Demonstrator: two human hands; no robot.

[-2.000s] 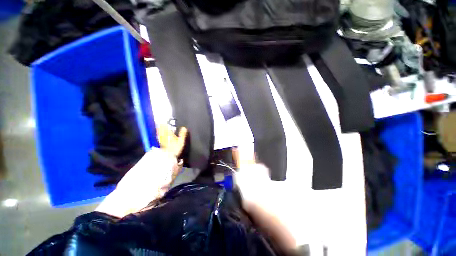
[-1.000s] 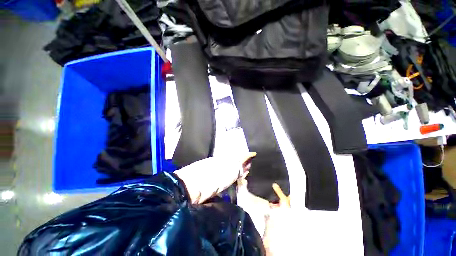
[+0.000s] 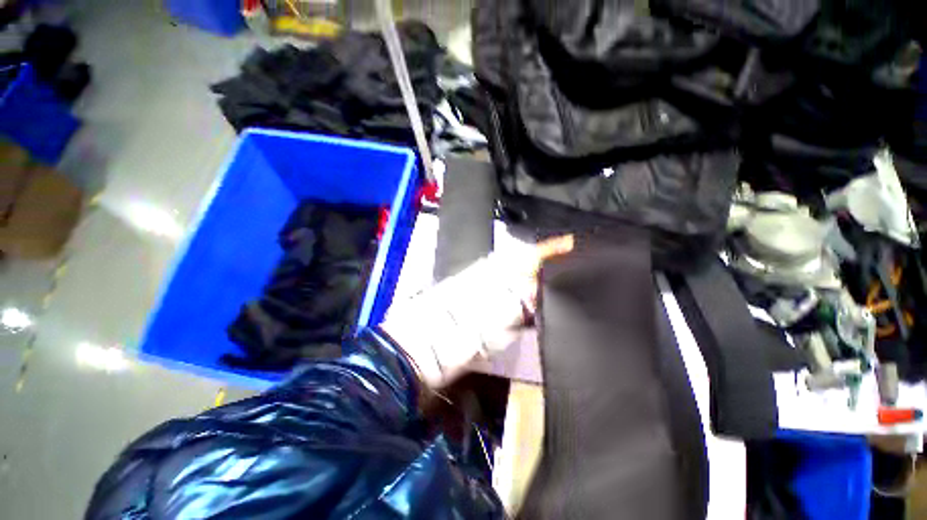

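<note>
A long black strap panel (image 3: 605, 376) runs from the black backpack heap down past the bottom edge, larger and closer to the camera than the others. My left hand (image 3: 508, 289) is at its upper left edge, with a fingertip over the edge; it appears to grip it. The hand is slightly blurred. My right hand cannot be made out; the panel may hide it. Another strap panel (image 3: 740, 355) lies to the right, and one (image 3: 466, 218) lies beyond my left hand, partly covered by it.
A blue bin (image 3: 203, 274) with black fabric (image 3: 315, 269) stands left of the white table. A bulky black backpack heap (image 3: 630, 122) lies at the far end. Grey-white coils (image 3: 783, 244) and an orange-red object (image 3: 900, 415) are at right. A second blue bin (image 3: 828, 472) is lower right.
My left hand has moved forward along the panel, which now appears raised and nearer the camera. My right hand has gone from sight. The view has shifted left.
</note>
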